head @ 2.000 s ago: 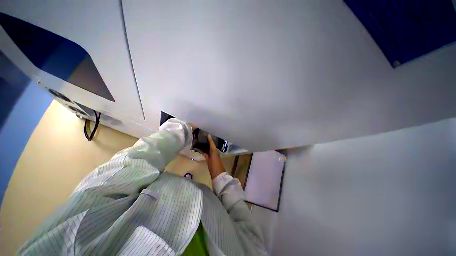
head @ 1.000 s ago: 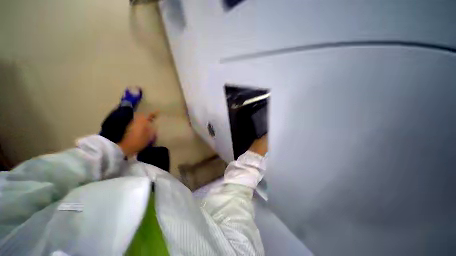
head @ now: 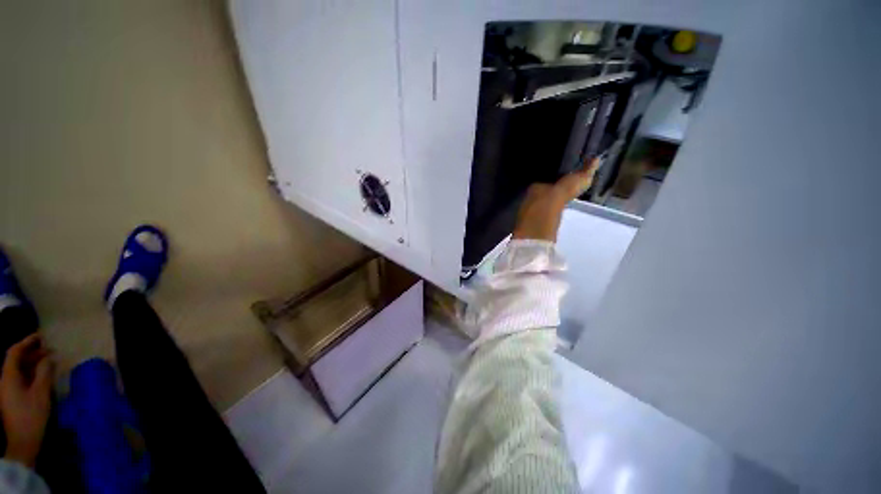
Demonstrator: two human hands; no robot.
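My right hand (head: 553, 200) reaches into the square opening of the white machine (head: 440, 145). Its fingertips are at the lower end of dark boxes (head: 583, 130) standing side by side at the end of a black belt (head: 536, 135). Whether the fingers grip a box cannot be told. My left hand (head: 27, 386) is low at the left edge, partly cut off, with its fingers loosely bent and nothing visible in it.
An open brown box (head: 362, 355) with a pale side stands on the floor below the machine. A round fan vent (head: 375, 194) is in the panel. A foot in a blue slipper (head: 143, 253) and a blue object (head: 97, 415) are at the left.
The view has swung, showing more of the opening and floor. My right hand, partly hidden by the opening's edge before, now shows at the dark boxes. My left hand is now at the far left edge.
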